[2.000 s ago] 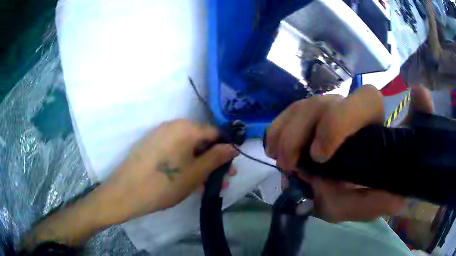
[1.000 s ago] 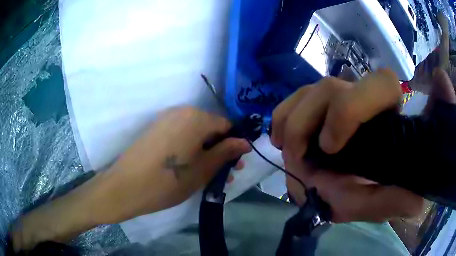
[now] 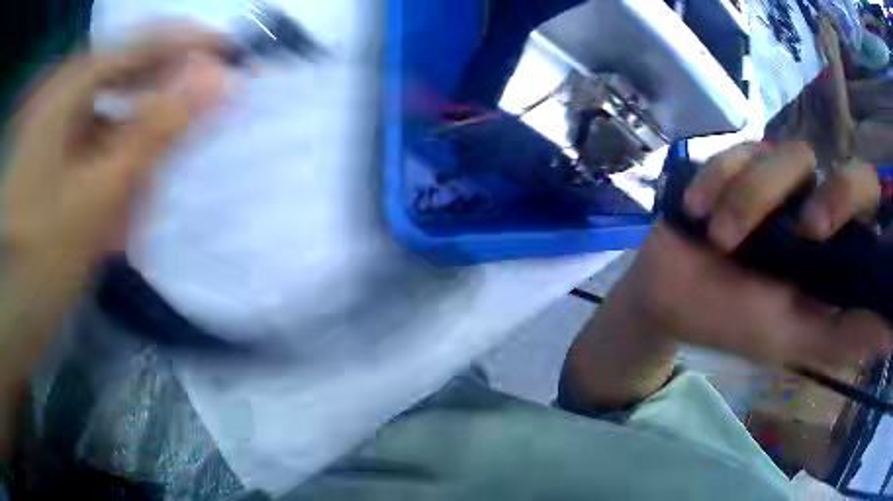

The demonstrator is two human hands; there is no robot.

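My left hand (image 3: pixel 127 137) is at the upper left, blurred, and holds the black headband. One dark headband end (image 3: pixel 279 37) shows at its fingertips. The blurred dark arc of the headband (image 3: pixel 162 313) curves below the hand over the white sheet; its far end is too blurred to tell. My right hand (image 3: pixel 729 264) is at the right, wrapped around the thick black electric screwdriver (image 3: pixel 827 254), beside the blue bin's near right corner. The driver's tip is not clearly visible, and the two hands are well apart.
The blue bin (image 3: pixel 509 243) holds the silver-white screw feeder (image 3: pixel 685 73) and small dark parts (image 3: pixel 446 196). The white sheet (image 3: pixel 284 196) lies left of it. Crinkled clear film (image 3: pixel 127 421) is at the lower left. A black cable (image 3: pixel 852 389) runs at the lower right.
My left hand has moved up and left with the headband, away from the driver. My right hand has moved slightly right with the driver. The headband's ends no longer show between my hands.
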